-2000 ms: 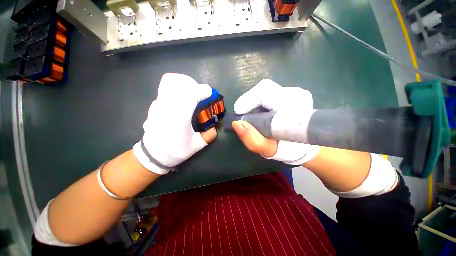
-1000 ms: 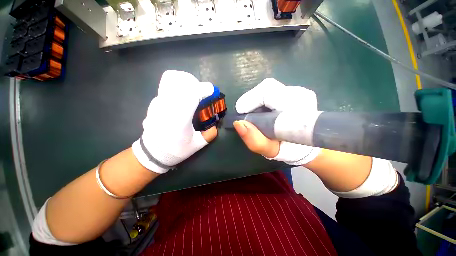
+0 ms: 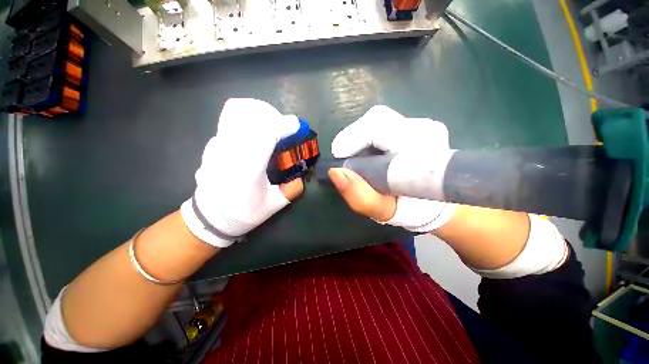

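Note:
My left hand (image 3: 240, 168), in a white glove with a bare thumb tip, holds a coil (image 3: 297, 154) with orange copper windings and a blue and black body above the bench mat. My right hand (image 3: 392, 169), gloved with a bare thumb, holds a dark grey glue syringe (image 3: 523, 178) level, with a white wrap under the fingers. Its narrow tip points left at the coil's lower right side, very close; I cannot tell if it touches. The teal adapter head (image 3: 628, 181) is at the syringe's rear, at the right.
A silver holding fixture (image 3: 285, 48) runs along the back of the dark green mat (image 3: 142, 142), with one coil (image 3: 403, 8) at its right end. Stacked coils (image 3: 46, 67) stand at the far left. A pale air hose (image 3: 523, 65) crosses at the upper right.
My left hand and the coil have shifted slightly left. The syringe's rear end swung slightly down, then back up. Both hands keep their hold.

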